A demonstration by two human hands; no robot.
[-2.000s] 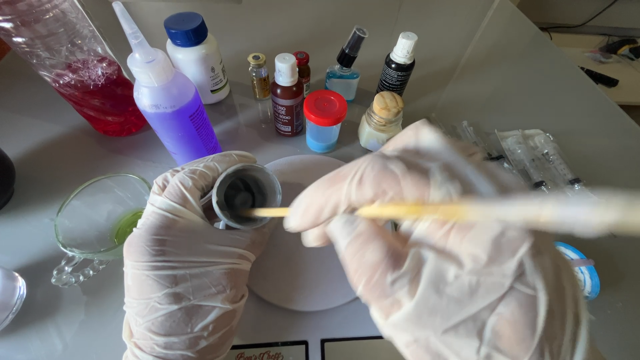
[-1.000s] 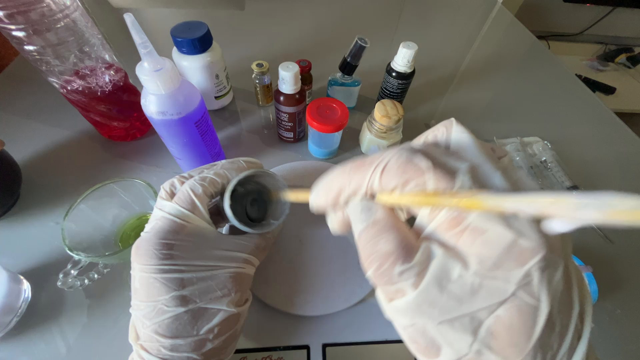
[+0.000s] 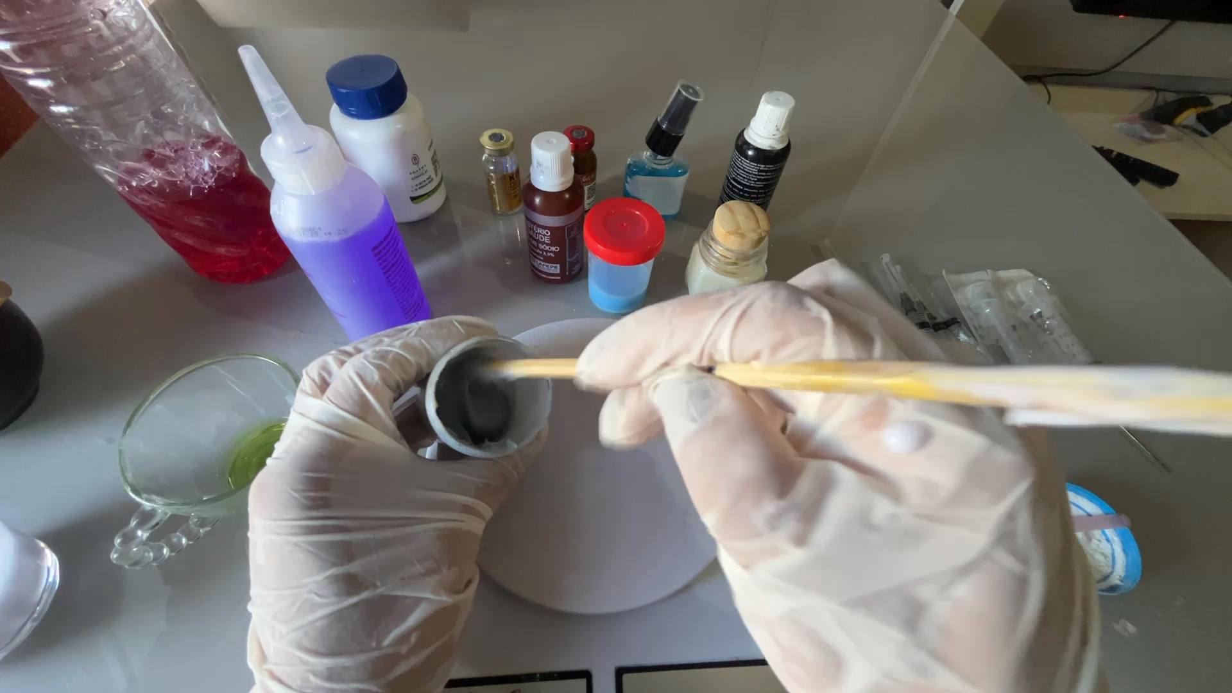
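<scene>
Both hands wear pale, translucent gloves. My left hand (image 3: 375,510) grips a small cup (image 3: 489,397), tilted so that its mouth and dark contents show. In my right hand (image 3: 847,462) is a thin wooden stick (image 3: 828,377), its tip inside the cup's mouth and its whitish far end reaching past the right edge of view. A white droplet clings to the right glove. Below and between the hands lies a round white disc (image 3: 597,520), partly covered by them. Just behind it stand a red-lidded plastic cup (image 3: 624,245) with blue liquid and a cork-stoppered glass jar (image 3: 729,252).
At left are a glass cup with green liquid (image 3: 207,433), a nozzle bottle of purple liquid (image 3: 346,241) and a plastic bottle of red liquid (image 3: 207,207). A blue-capped white bottle (image 3: 390,154) and several small bottles stand behind. Packaged syringes (image 3: 1020,313) lie at right.
The stick's tip has shifted within the cup, and both hands have kept their hold. The view has moved slightly.
</scene>
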